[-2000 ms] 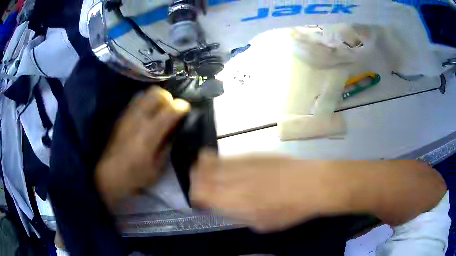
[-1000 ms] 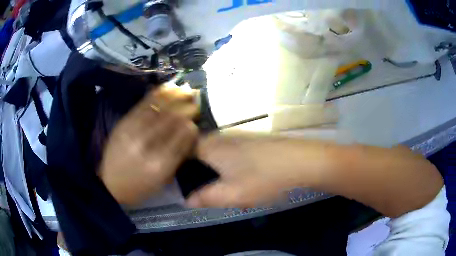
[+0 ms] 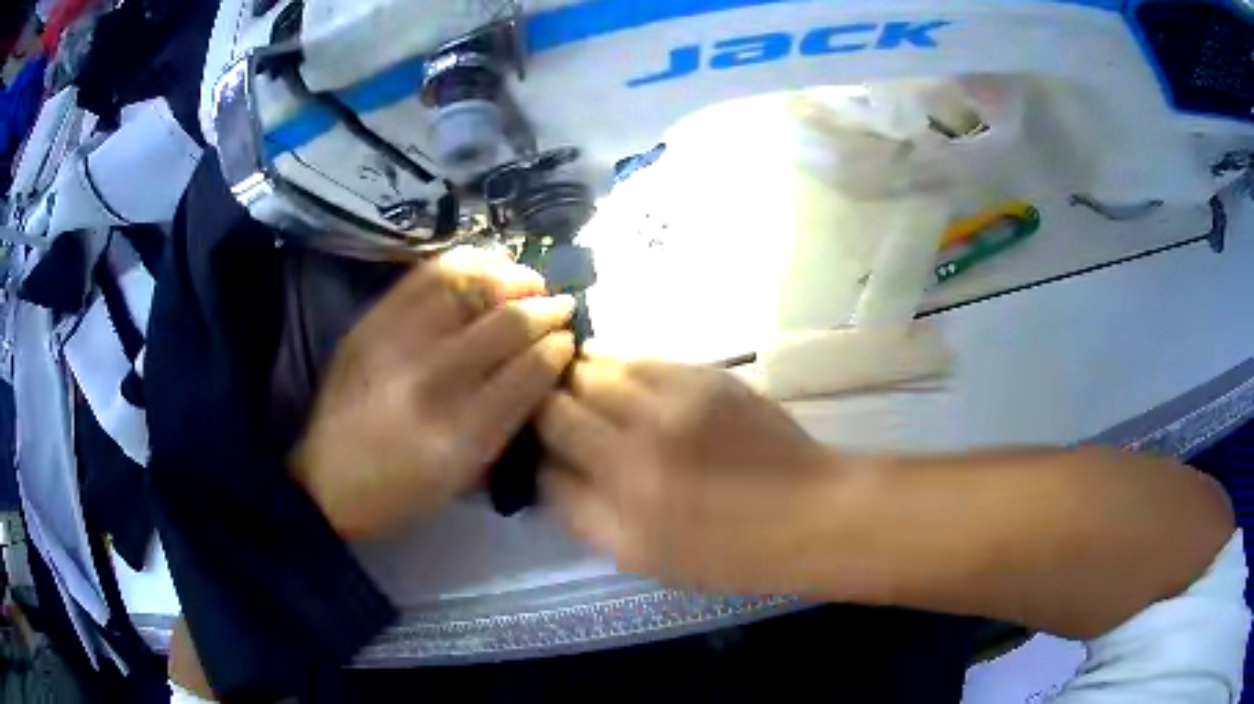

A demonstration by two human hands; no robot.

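Observation:
Black cloth [image 3: 227,454] hangs over the left of the machine table and runs under both hands to the needle area. My left hand [image 3: 433,399] is bare and pinches the cloth just in front of the presser foot area [image 3: 543,227], fingertips under the bright lamp. My right hand [image 3: 660,461] is bare and grips a narrow dark part of the cloth just right of and below the left hand; the two hands touch or nearly touch. A dark end of cloth sticks out below between them. The fingers hide the needle and the edge being held.
The white sewing machine head [image 3: 784,48] with blue stripe stands behind. Cream fabric pieces [image 3: 853,360] lie right of the hands. Yellow-and-green snips [image 3: 987,245] and a crumpled pale bundle [image 3: 949,131] lie beyond. Black and white cut pieces [image 3: 96,316] are heaped left. Ruler-marked tape [image 3: 550,602] follows the front edge.
Both hands have closed together near the foot. The dark strip, earlier long and flat between them, is now mostly covered and bunched. The camera view has shifted slightly.

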